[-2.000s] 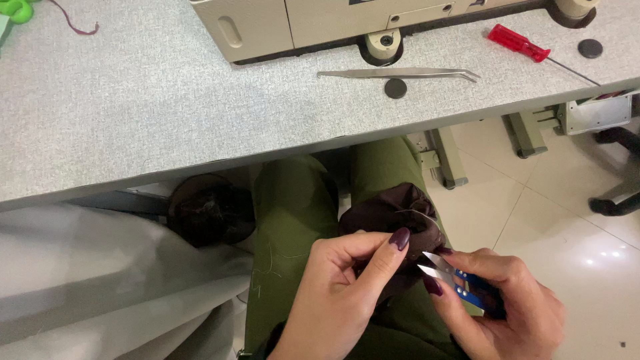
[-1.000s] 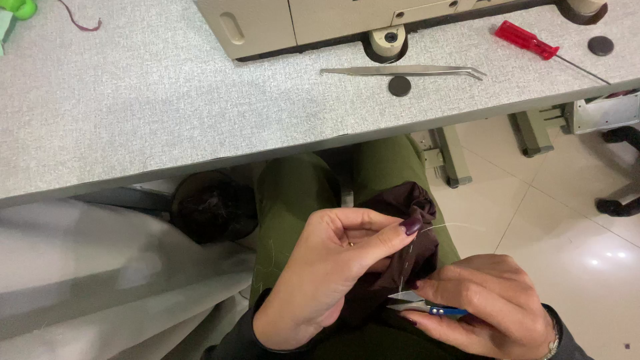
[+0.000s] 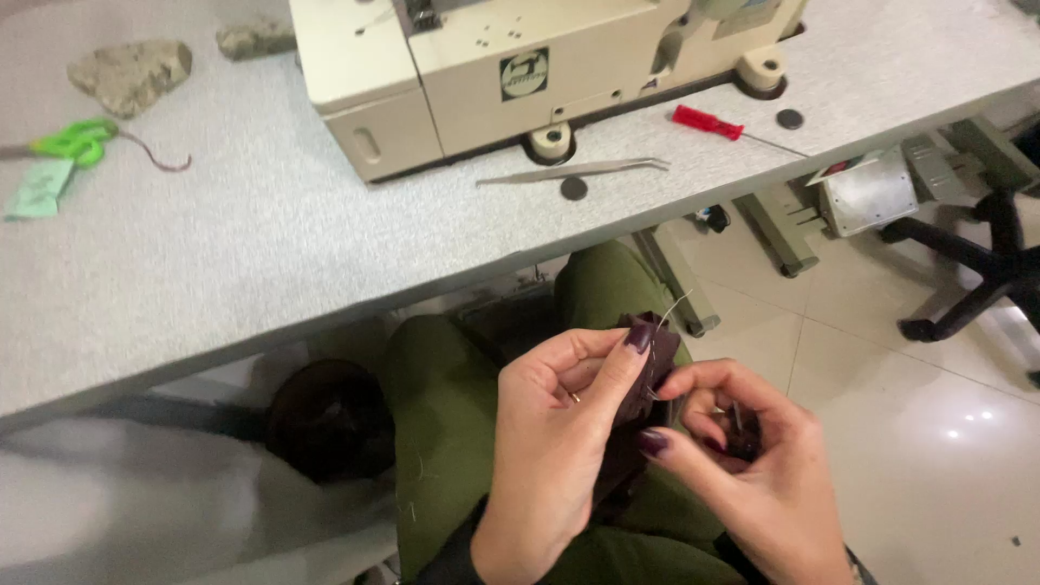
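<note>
Dark maroon fabric is pinched between the thumb and fingers of my left hand, above my lap. A light thread sticks up from the fabric beside my left thumb. Close to the right edge of the cloth is my right hand, its index fingertip at a thread on the fabric and its thumb apart. The thread snips are tucked in the curled fingers of my right hand, mostly hidden.
On the grey table edge lie metal tweezers, a red-handled screwdriver and dark discs. Behind them is a sewing machine. Green-handled scissors lie left. A wheeled chair base stands right.
The snips' blades pointed at the fabric before; now the snips are drawn back into my right palm and its index finger is at the cloth. The view has shifted, showing more of the table.
</note>
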